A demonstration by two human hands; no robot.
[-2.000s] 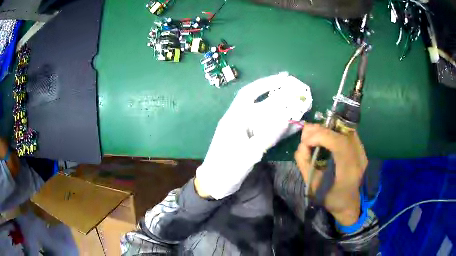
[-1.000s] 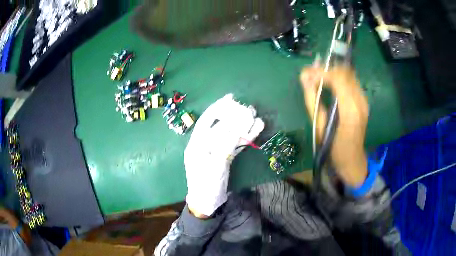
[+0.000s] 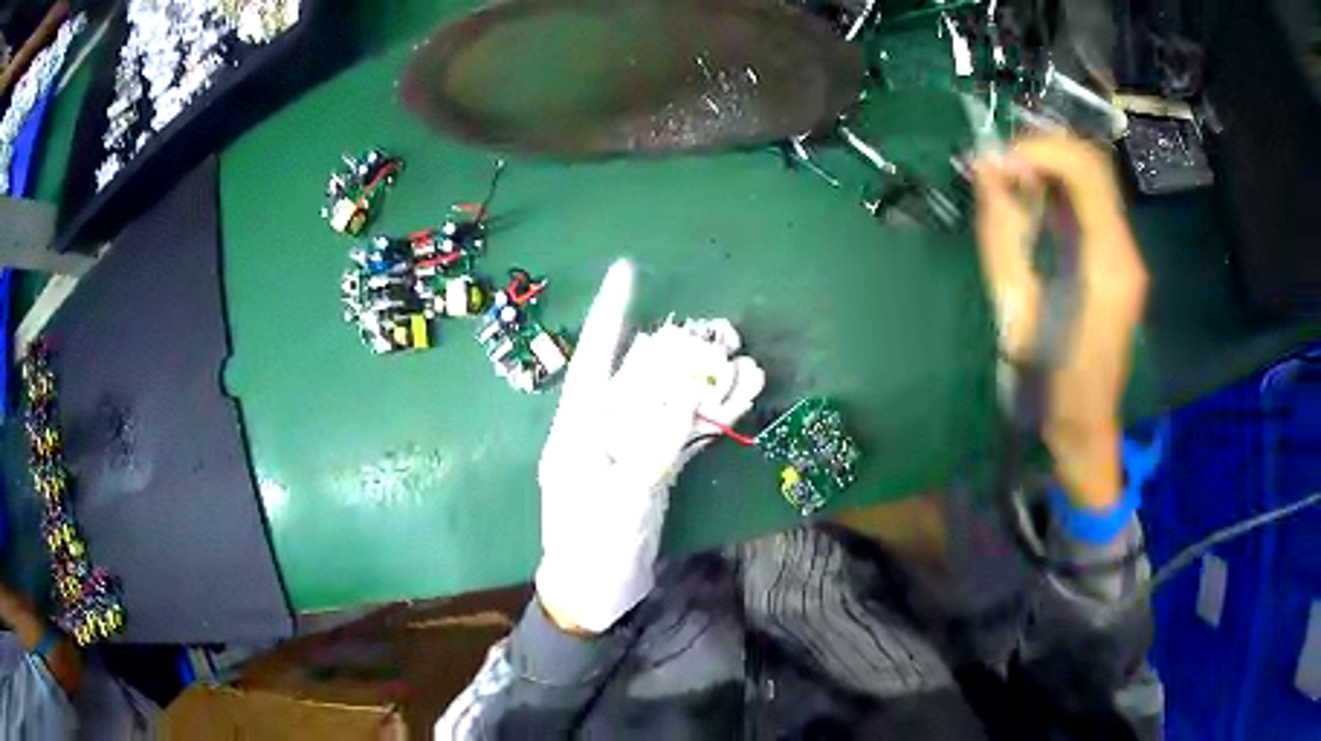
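Note:
My left hand (image 3: 616, 434), in a white glove, has its fingers closed around a small white part (image 3: 698, 345), mostly hidden against the glove; the index finger points up. A red wire runs from these fingers to a green circuit board (image 3: 811, 455) lying at the bench's front edge, solder side up. My bare right hand (image 3: 1069, 275) is blurred, beside the loose wires at the right. It is closed around the soldering iron (image 3: 1056, 253), a dark blurred handle with a cable trailing down; its tip is unclear.
Several circuit boards (image 3: 410, 290) lie left of my glove. The hood mouth (image 3: 638, 80) is at the back. Loose cut wires (image 3: 913, 196) and a small dark box (image 3: 1168, 151) are at right. A black mat (image 3: 145, 420), black tray (image 3: 181, 138) and a person's arm are at left; a cardboard box (image 3: 290, 717) is below.
The view has shifted. The circuit board now lies on the bench near my left hand. My left index finger has straightened. My right hand has moved away from the glove, toward the back right.

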